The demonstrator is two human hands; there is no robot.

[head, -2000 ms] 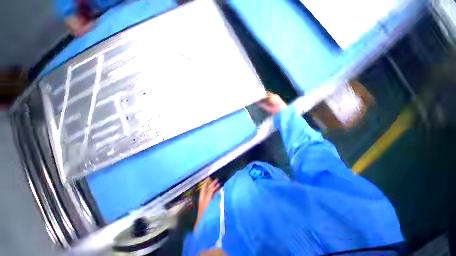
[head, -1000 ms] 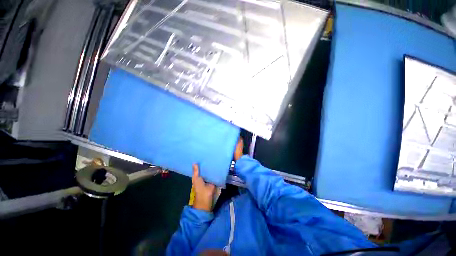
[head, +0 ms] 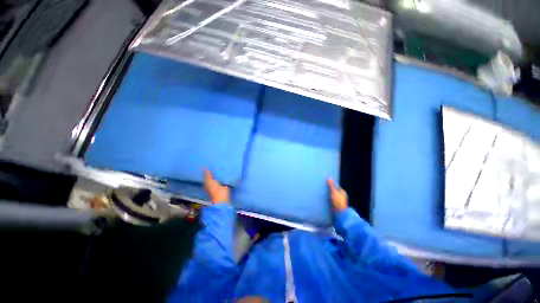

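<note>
Blue padded carrier board (head: 290, 160) lies in front of me, with a dark seam across it. My left hand (head: 217, 192) is at its near side, one digit pointing up over the blue surface; its other fingers are unclear, so I cannot tell if it grips. My right hand (head: 339, 198) is at the near right corner, thumb up along the edge and the other fingers hidden at the board's side. A large silver back panel (head: 278, 41) overlies the far part of the board, its near edge slanting down to the right. Both hands are blurred.
A dark gap separates this board from another blue board (head: 405, 148) on the right, which bears a smaller-looking silver panel (head: 479, 177). Metal rollers (head: 97, 112) are at the left. A disc on a pale arm (head: 136, 204) stands beside the near rail (head: 278, 221).
The blue surface now reaches further right, narrowing the dark gap, and more of it shows before the silver panel. My right hand has moved right and my left hand slightly left and up.
</note>
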